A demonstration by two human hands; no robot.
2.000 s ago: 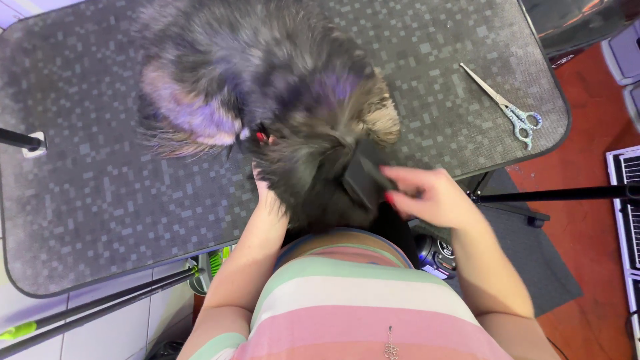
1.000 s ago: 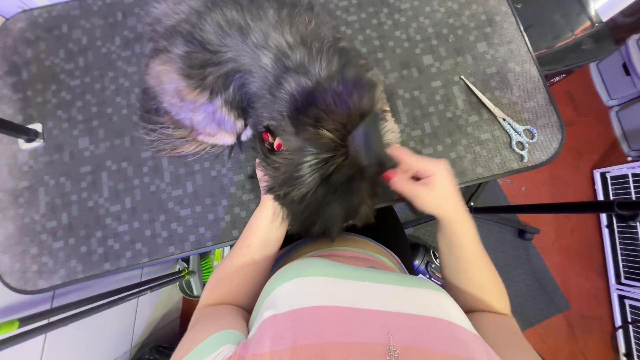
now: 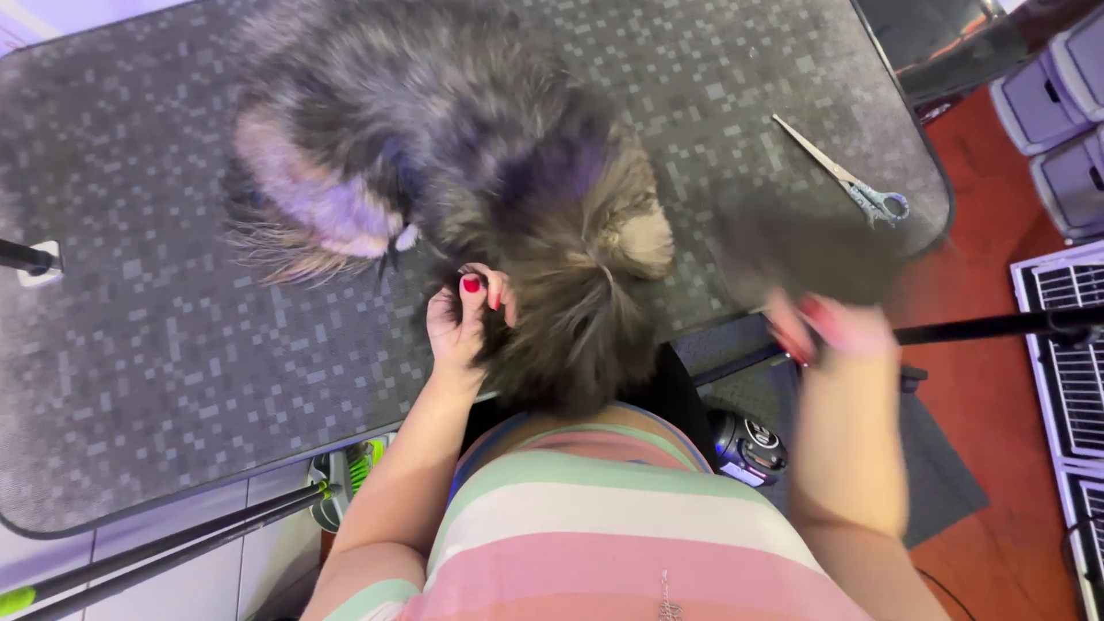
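A long-haired dark dog (image 3: 448, 129) is on the speckled grooming table (image 3: 172, 388), its head at the edge near my body. My left hand (image 3: 470, 315) is closed on hair at the left side of the head, thumb and fingers bent together. To the right of the head, my right hand (image 3: 832, 332) is blurred by motion and grips a dark grooming brush (image 3: 811, 246), itself too smeared to show its bristles. Beyond the brush, scissors (image 3: 841, 172) with patterned handles lie on the table's right part.
A black pole (image 3: 992, 328) runs across at the right, above the red floor. Wire-grid panels (image 3: 1074, 345) and grey plastic drawers (image 3: 1048, 103) stand at the right edge. Below the table's front edge are a green-bristled broom (image 3: 362, 461) and a dark round device (image 3: 746, 444).
My right hand has moved right, away from the dog's head, with the brush. My left hand stays at the head, its fingers now more visible.
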